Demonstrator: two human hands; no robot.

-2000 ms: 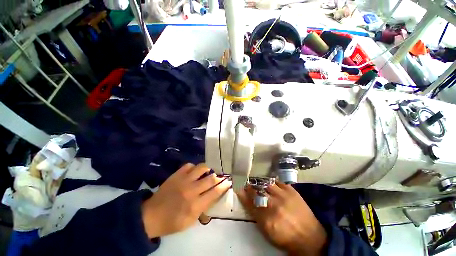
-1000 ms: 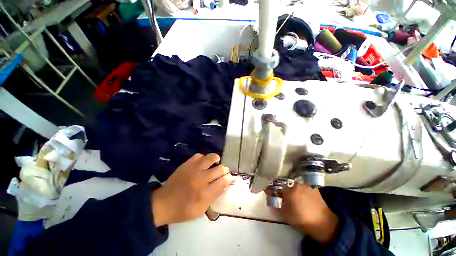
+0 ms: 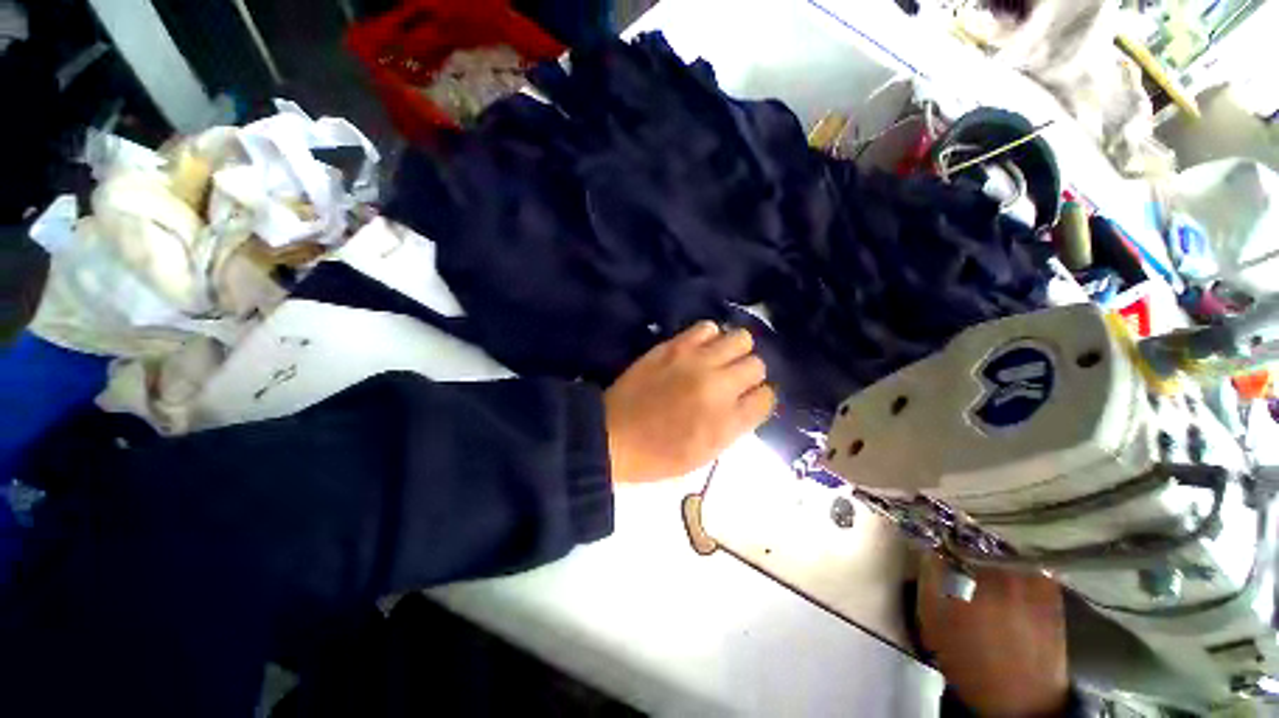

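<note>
A large crumpled heap of dark navy garment pieces [image 3: 603, 197] lies left of and behind the cream-white sewing machine head [image 3: 1024, 407]. My left hand [image 3: 694, 400] rests at the near edge of the navy fabric, left of the lit needle area [image 3: 814, 456], with its fingers bent. Whether its fingertips pinch the cloth cannot be told. My right hand [image 3: 993, 631] is below the machine head at the right, partly hidden by it. Its fingertips and anything in them are hidden. A narrow navy strip [image 3: 372, 292] runs out from the heap to the left.
A whitish scrap bundle [image 3: 211, 239] sits at the table's left end. A red crate [image 3: 449, 63] stands beyond the table. A dark round container [image 3: 1003, 154] and thread spools [image 3: 1077, 232] are behind the machine. The white table [image 3: 617, 603] ends along its near edge.
The view has turned left and tilted, so the machine head now shows its end face at the right. My left hand stays by the needle area; my right hand is lower right, under the head.
</note>
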